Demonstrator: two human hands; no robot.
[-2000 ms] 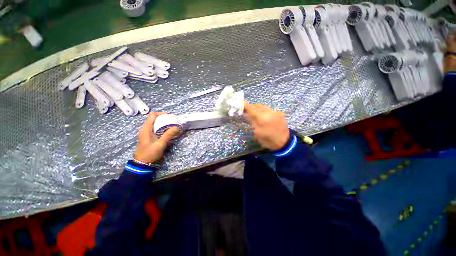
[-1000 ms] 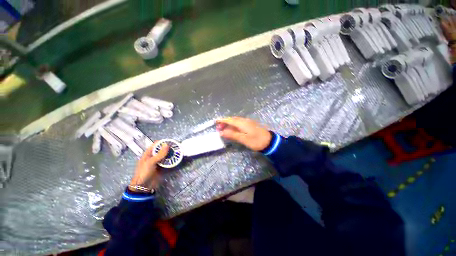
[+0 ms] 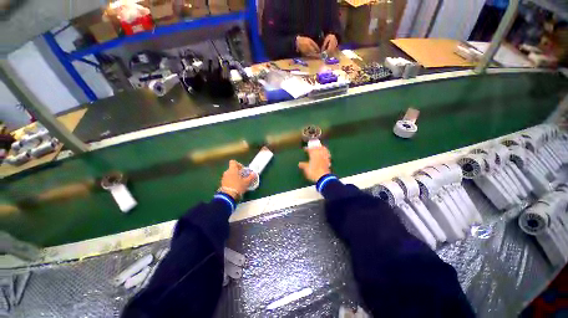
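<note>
My left hand (image 3: 238, 180) is over the green conveyor belt, its fingers around the round head of a white handheld fan (image 3: 261, 160). That fan's handle points up and right. My right hand (image 3: 318, 164) reaches over the belt to a second handheld fan (image 3: 312, 133). Its fingertips are at that fan's handle and hide the lower part, so a grip cannot be told. On the bench, loose handle covers (image 3: 134, 271) are partly hidden by my left sleeve. A thin pale strip (image 3: 290, 299) lies beyond them. A whitish object (image 3: 352, 312), perhaps the mallet head, is cut off at the bottom edge.
The belt (image 3: 361, 140) also carries a fan at left (image 3: 119, 194) and one at right (image 3: 405, 127). Rows of fans (image 3: 436, 202) stand on the bench at right. Across the belt, a person's hands (image 3: 317, 47) work at a cluttered table. A blue rack stands at upper left.
The view has lifted towards the belt. Both my hands have moved from the bench out over the belt. The fan I held over the bench is not there now; whether my left hand has the same one is unclear.
</note>
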